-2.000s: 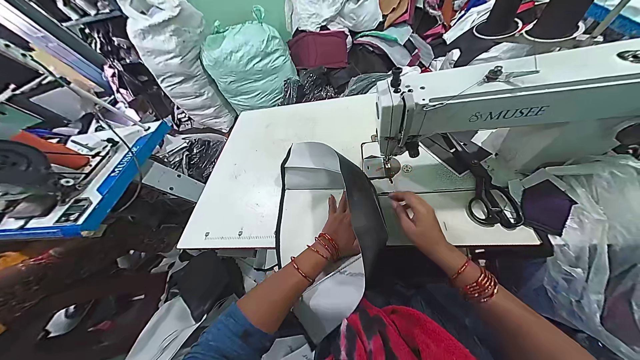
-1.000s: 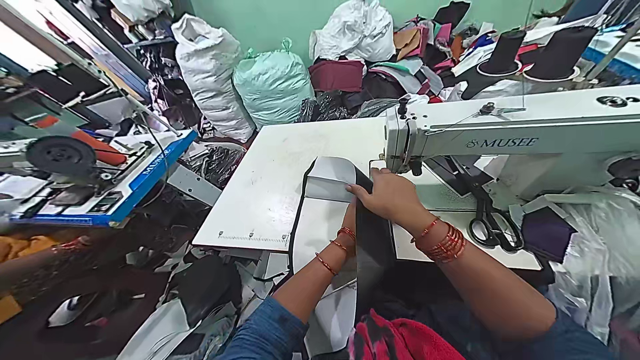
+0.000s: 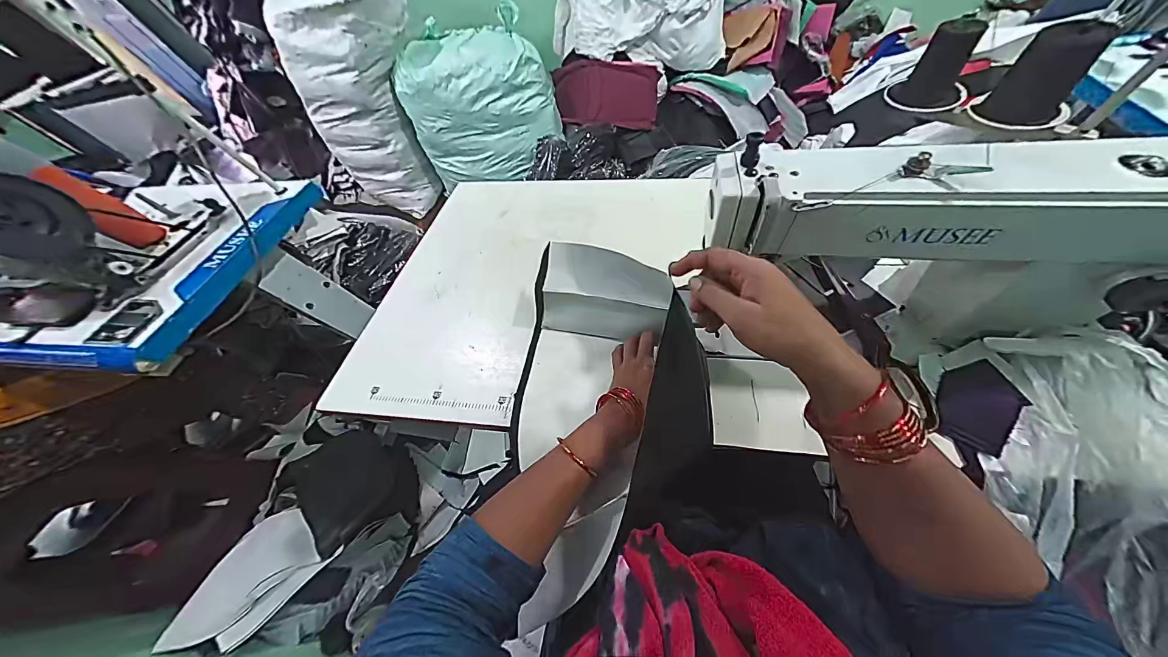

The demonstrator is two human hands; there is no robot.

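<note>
A long fabric piece [image 3: 575,383], pale on its inner face with a black edge and black outer side, stands curved on the white sewing table [image 3: 438,319]. My left hand [image 3: 632,370] lies on its pale face, fingers spread a little, gripping nothing that I can see. At the head of the white sewing machine [image 3: 912,205], my right hand [image 3: 730,297] is raised beside the fabric's upper right corner, thumb and forefinger bent towards each other. Whether they pinch a thread or the edge cannot be told. That hand hides the needle area.
Black thread cones [image 3: 1036,78] stand behind the machine. A second machine on a blue-edged table [image 3: 228,246] is at the left. Stuffed sacks [image 3: 479,100] and cloth scraps line the back. Clear plastic [image 3: 1086,429] lies at the right, with cut pieces [image 3: 265,575] low at the left.
From low on the table, my right hand has moved up to the machine head, then slightly back from it. My left hand stays on the fabric's pale face.
</note>
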